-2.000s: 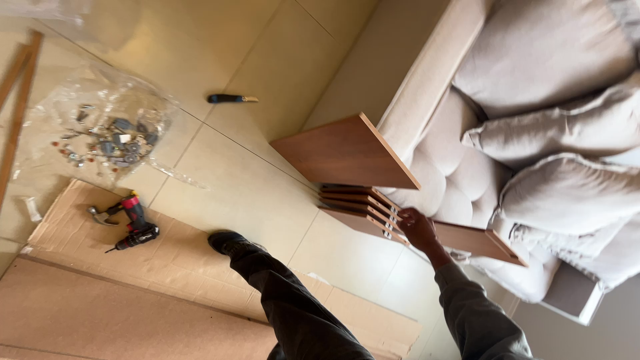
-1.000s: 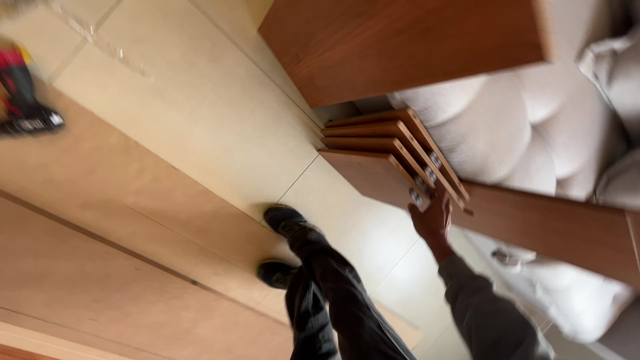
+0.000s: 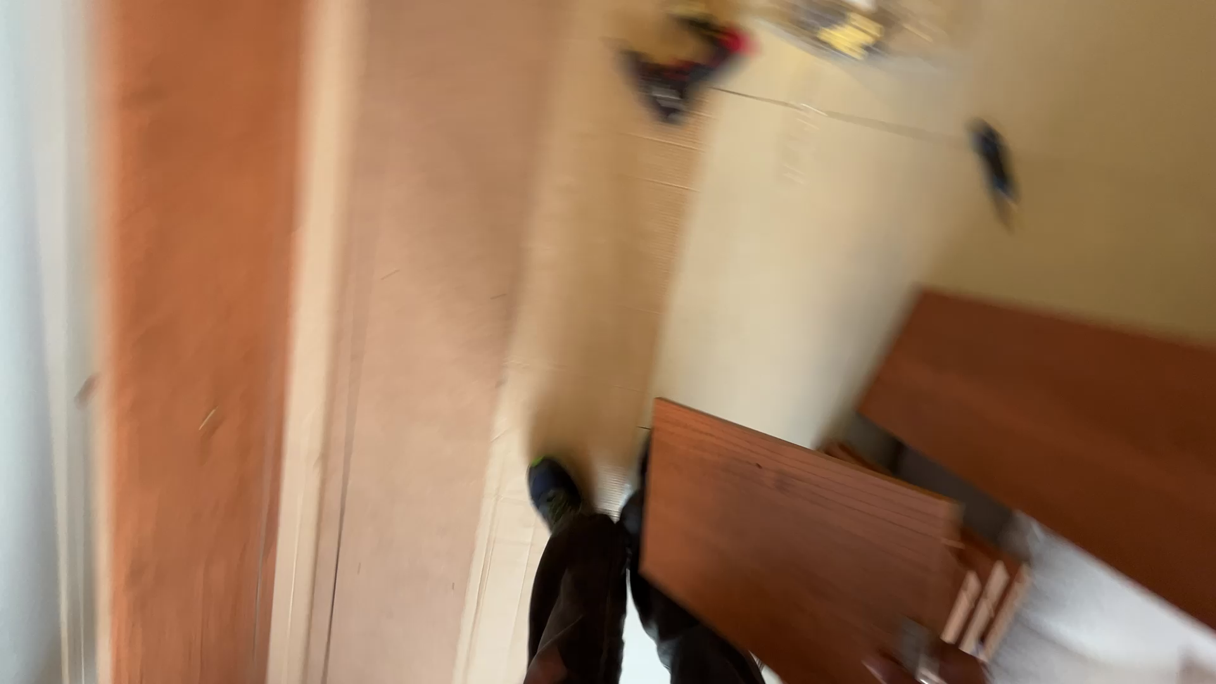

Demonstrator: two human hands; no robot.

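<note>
A reddish-brown wooden panel (image 3: 798, 541) is raised in front of my legs, at the lower right. My right hand (image 3: 926, 665), cut off by the bottom edge, grips its near end beside a small metal fitting. Behind it, several similar panels (image 3: 978, 598) stand stacked with their edges showing. A larger wooden panel (image 3: 1054, 427) slants across the right side. Over my trousers at the bottom edge, a blurred brownish patch may be part of my left hand (image 3: 543, 671); its fingers cannot be made out.
Long boards (image 3: 199, 361) and flat cardboard (image 3: 598, 285) run along the left and middle. A blurred red and black power drill (image 3: 679, 66) lies at the top. Near it are a bag of hardware (image 3: 850, 28) and a dark-handled tool (image 3: 993, 166) on the tiled floor.
One panel has come away from the stack towards my legs, with my right hand on it. The view has swung strongly to the left, bringing the long boards in.
</note>
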